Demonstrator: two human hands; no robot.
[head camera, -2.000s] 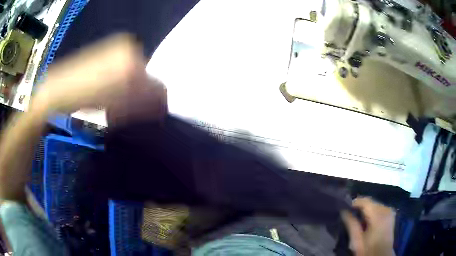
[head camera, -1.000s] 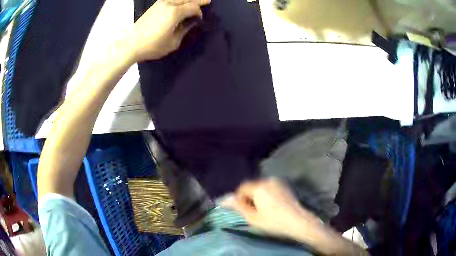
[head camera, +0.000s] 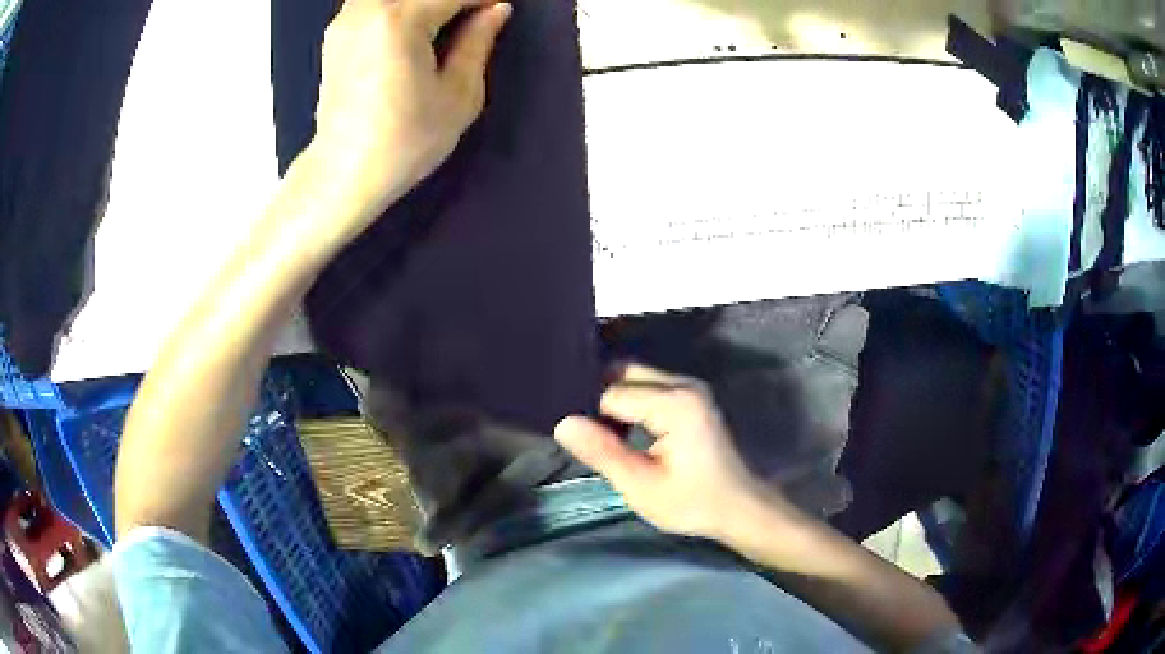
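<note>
A long dark navy cloth panel (head camera: 498, 256) runs from the top edge of the picture across the white table and over its front edge to my lap. My left hand (head camera: 403, 96) lies on the upper part of the panel, with thumb and a finger bent towards each other; its far side is cut off by the top edge, and whether it pinches cloth cannot be told. My right hand (head camera: 671, 454) is over my lap at the panel's lower right edge, fingers curled and thumb apart, with nothing visible between them.
More dark cloth (head camera: 64, 166) lies at the table's left. The cream machine bed (head camera: 767, 28) is at the top. Black and white strips (head camera: 1105, 179) hang at the table's right end. Blue baskets (head camera: 275, 511) flank my knees, with a brown grained board (head camera: 358, 486) beside the left one.
Since one second ago the view has shifted, and the panel and my left hand appear further left. My right hand has moved up slightly and its thumb stands apart. Earlier the panel was stretched sideways between both hands.
</note>
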